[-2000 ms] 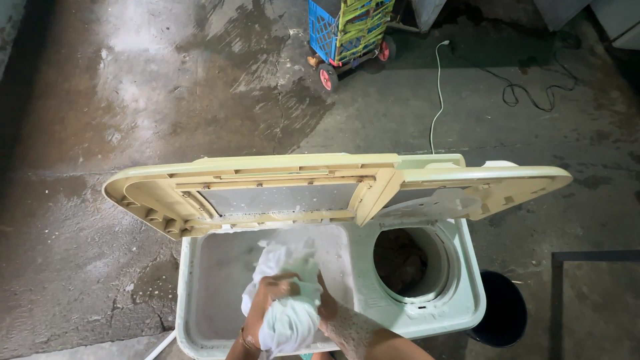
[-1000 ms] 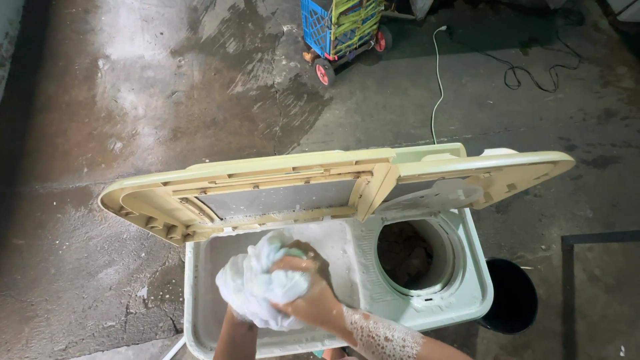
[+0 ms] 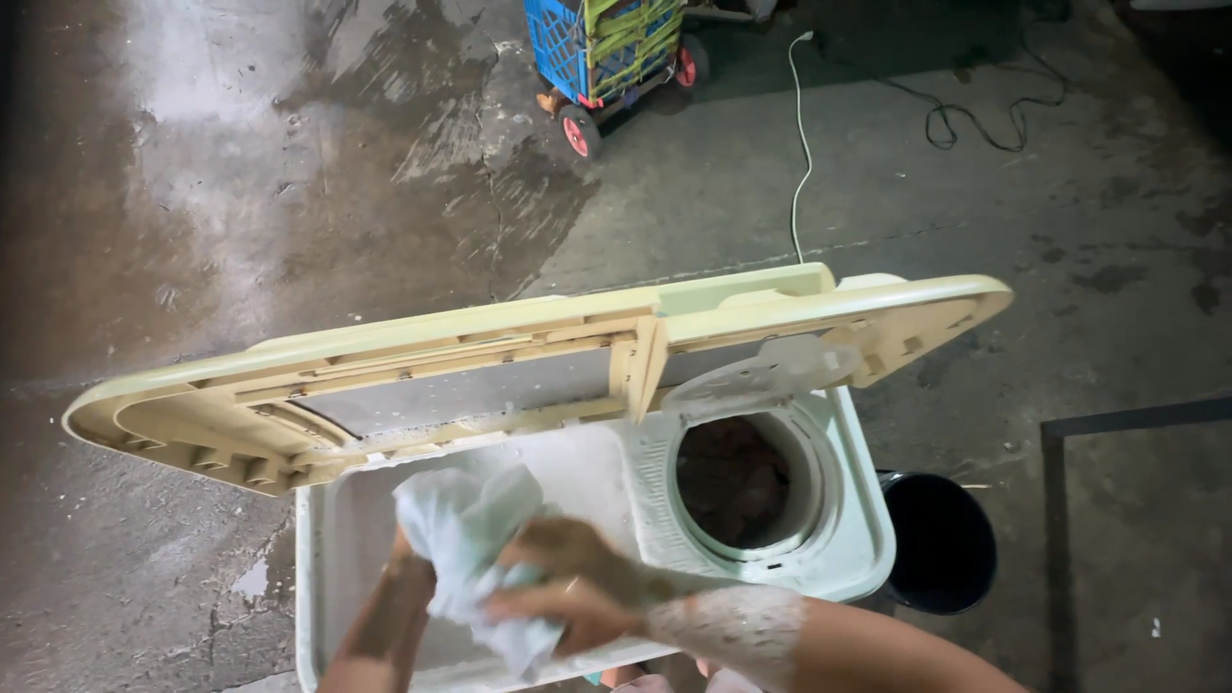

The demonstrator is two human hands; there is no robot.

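Observation:
A wet, pale cloth (image 3: 472, 549) is bunched up over the wash tub (image 3: 332, 539) of a twin-tub washing machine. My right hand (image 3: 568, 582) grips its right side, with soap suds along the wrist and forearm. My left hand (image 3: 414, 553) is behind the cloth on its left side, fingers hidden, and appears to hold it. Dark laundry (image 3: 736, 481) lies inside the round spin tub to the right. Both lids (image 3: 452, 385) stand raised at the back of the machine.
A black bucket (image 3: 938, 544) stands on the floor at the machine's right. Beyond the lids are a blue crate (image 3: 558, 48) on a wheeled cart, a white cord (image 3: 801, 144) and a dark cable (image 3: 991, 144). A black frame (image 3: 1056, 520) shows at far right. The concrete floor (image 3: 385, 241) is partly wet.
The cloth, gathered between my hands one second ago, now hangs in a longer bunch. My right hand has moved to its right side.

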